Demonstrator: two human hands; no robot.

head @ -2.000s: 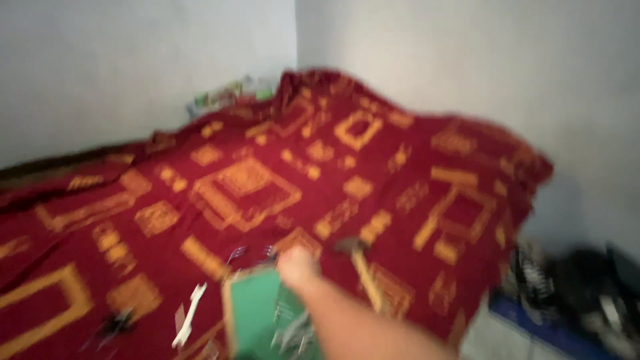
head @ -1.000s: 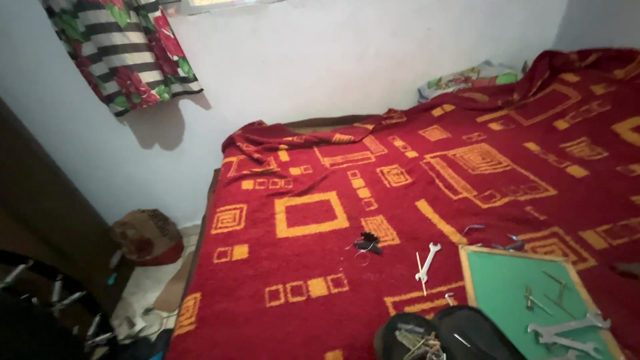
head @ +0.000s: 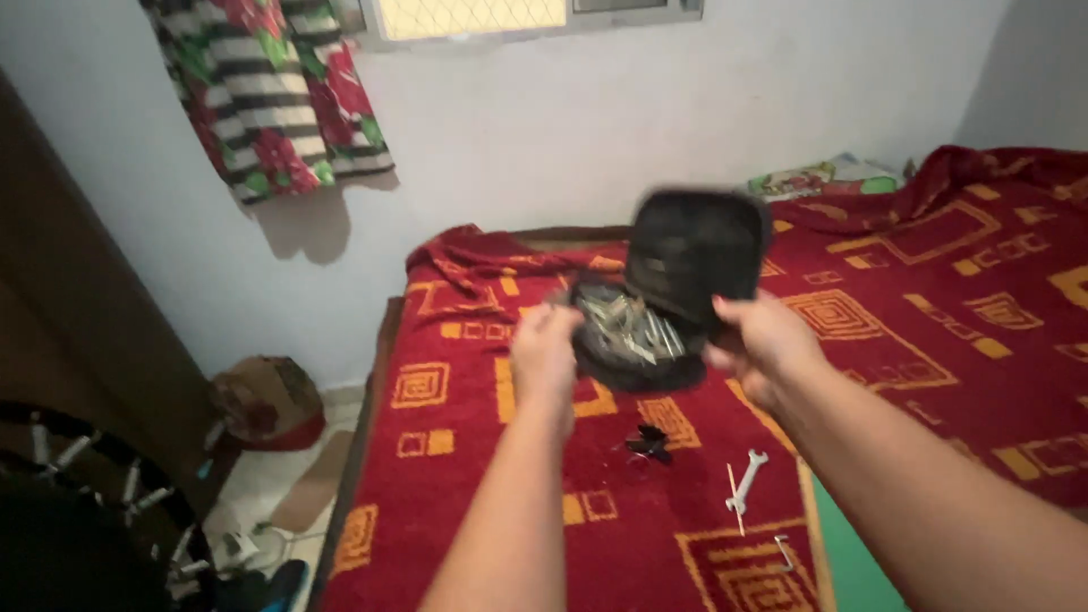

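Note:
A black zippered case (head: 633,370) hangs unfolded above the bed, with small metal pieces (head: 633,330) in its lower half and its lid (head: 697,246) raised. My left hand (head: 546,348) grips the left edge of the lower half. My right hand (head: 765,344) holds the right side near the lid. Below, on the red patterned blanket (head: 476,510), lie a small black object (head: 650,444), an open-end wrench (head: 748,482), a thin wooden stick (head: 734,500) and an L-shaped hex key (head: 784,552). The case is slightly blurred.
A green board (head: 854,544) with a pale wooden edge lies at the lower right, partly behind my right forearm. A striped floral curtain (head: 276,102) hangs by the window (head: 472,17). On the floor at left stands a brown bag (head: 268,399), behind a dark wheel-like object (head: 174,501).
The case, lying on the blanket a second ago, is now lifted in both my hands, farther back over the bed. Both hands have come into view since that frame.

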